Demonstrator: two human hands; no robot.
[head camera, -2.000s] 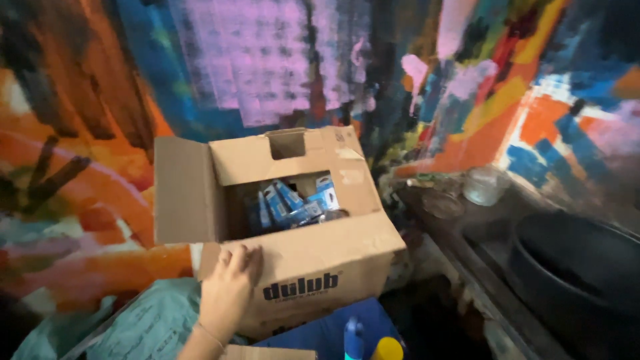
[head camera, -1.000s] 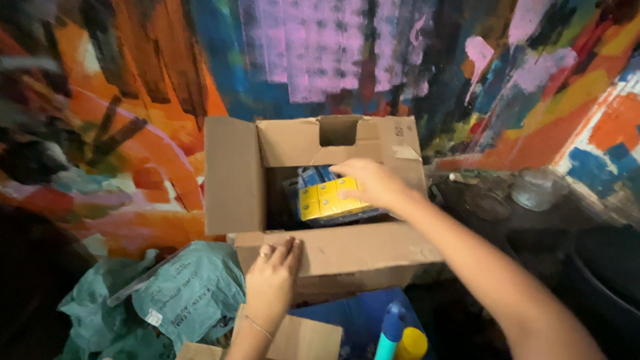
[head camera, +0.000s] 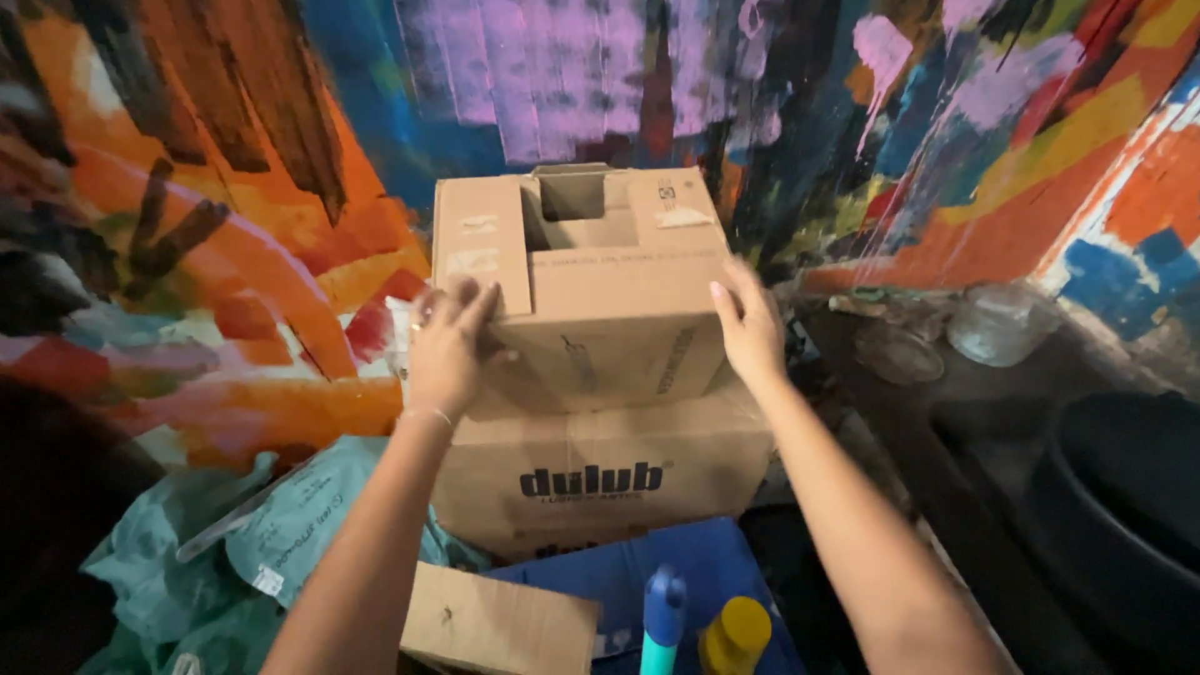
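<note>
A cardboard box with its top flaps folded over stands on a larger cardboard box that bears printed lettering. A gap between the flaps leaves a dark opening at the back. My left hand rests against the upper box's front left corner, fingers on the flap. At the front right edge is my right hand, its thumb and fingers against the box side. Neither hand clearly grips anything. The contents of the box are hidden.
Teal plastic bags lie at lower left. Nearer are a small cardboard box, a blue box, a blue-capped bottle and a yellow-topped container. At right, a dark counter holds a clear plastic container and a black tub.
The upper box's flaps were up, with yellow packs showing inside; now they are folded over. My right hand has moved from inside the box to its right edge.
</note>
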